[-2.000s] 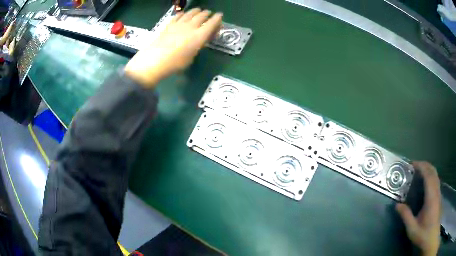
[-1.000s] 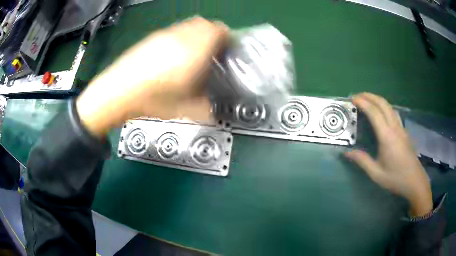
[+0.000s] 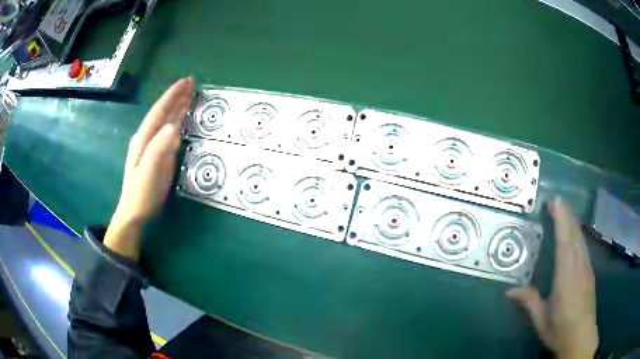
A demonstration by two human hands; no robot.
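Observation:
Four silver-grey three-cavity fixtures lie edge to edge in two rows on the green surface: far left (image 3: 286, 126), far right (image 3: 421, 156), near left (image 3: 231, 184) and near right (image 3: 424, 231). Each shows three round ringed recesses and small holes at its ends. My left hand (image 3: 156, 154) is upright, palm toward the left ends of both rows, fingertips at the far left corner, and grips nothing. My right hand (image 3: 565, 284) is beside the right end of the near right fixture, thumb spread from the fingers, holding nothing.
A white machine frame with a red button (image 3: 77, 69) stands at the far left. A pale metal strip (image 3: 582, 17) and a black bar (image 3: 627, 59) are at the far right. A flat grey plate (image 3: 617, 217) lies right of my right hand.
The blurred metal piece under my left hand is no longer in the air. Four fixtures now form a two-by-two block. My left hand has moved left to their ends; my right hand is lower.

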